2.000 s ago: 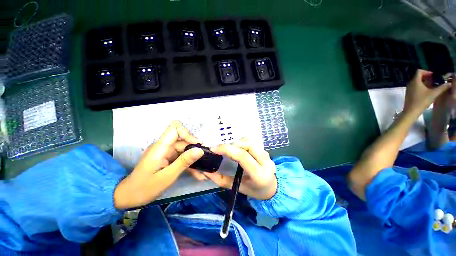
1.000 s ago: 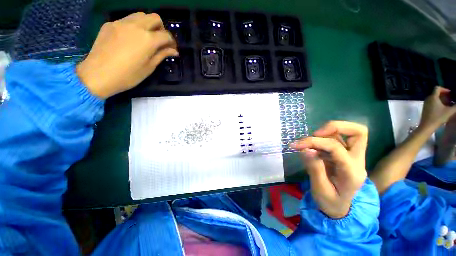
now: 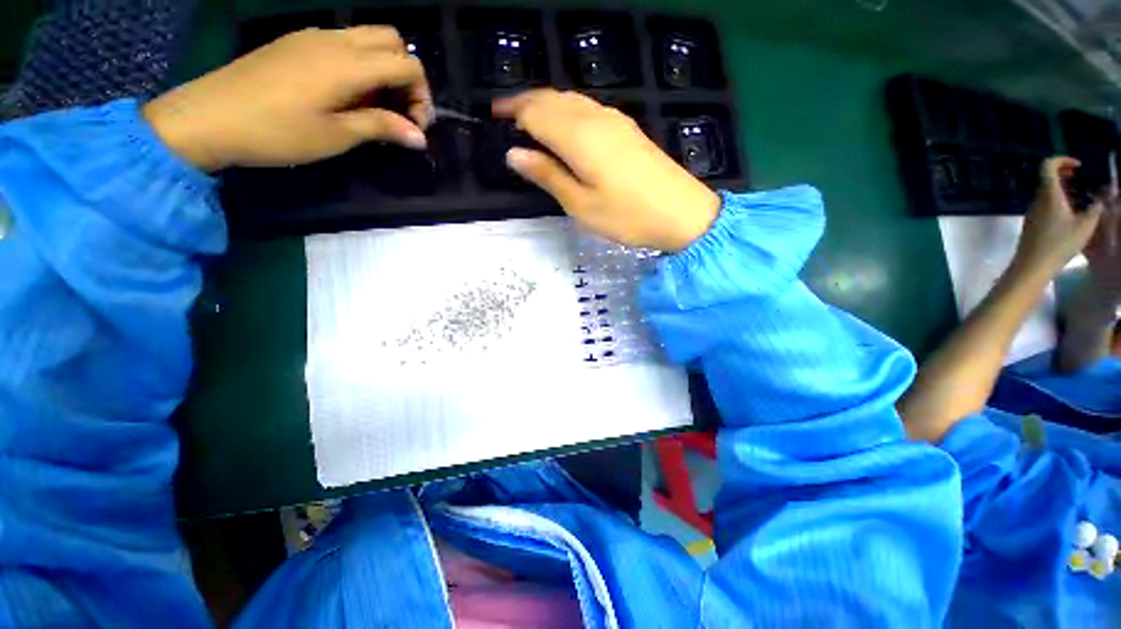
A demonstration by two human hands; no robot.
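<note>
My left hand (image 3: 314,98) is over the left part of the black foam tray (image 3: 725,117), its thumb and fingertips close together. A thin pale sliver shows beside these fingertips, pointing toward my right hand. My right hand (image 3: 615,172) reaches over the tray's front row, thumb and index finger apart at a dark pocket; whether they grip a housing is hidden in the black. Black housings (image 3: 590,55) with bright dots sit in other pockets. Grey specks (image 3: 473,310) lie heaped on the white paper (image 3: 418,418). Small dark pieces (image 3: 593,326) stand in columns at their right.
A clear dimpled sheet (image 3: 625,289) shows around the dark pieces, partly under my right sleeve. Stacked clear trays (image 3: 92,55) are at the far left. At right, a co-worker's arm (image 3: 983,313) is beside another black tray (image 3: 971,154) and white paper (image 3: 983,264).
My right hand has left the clear film at the paper's right side and moved up-left to the tray. My left hand stays over the tray. Earlier, both hands held a housing above the paper.
</note>
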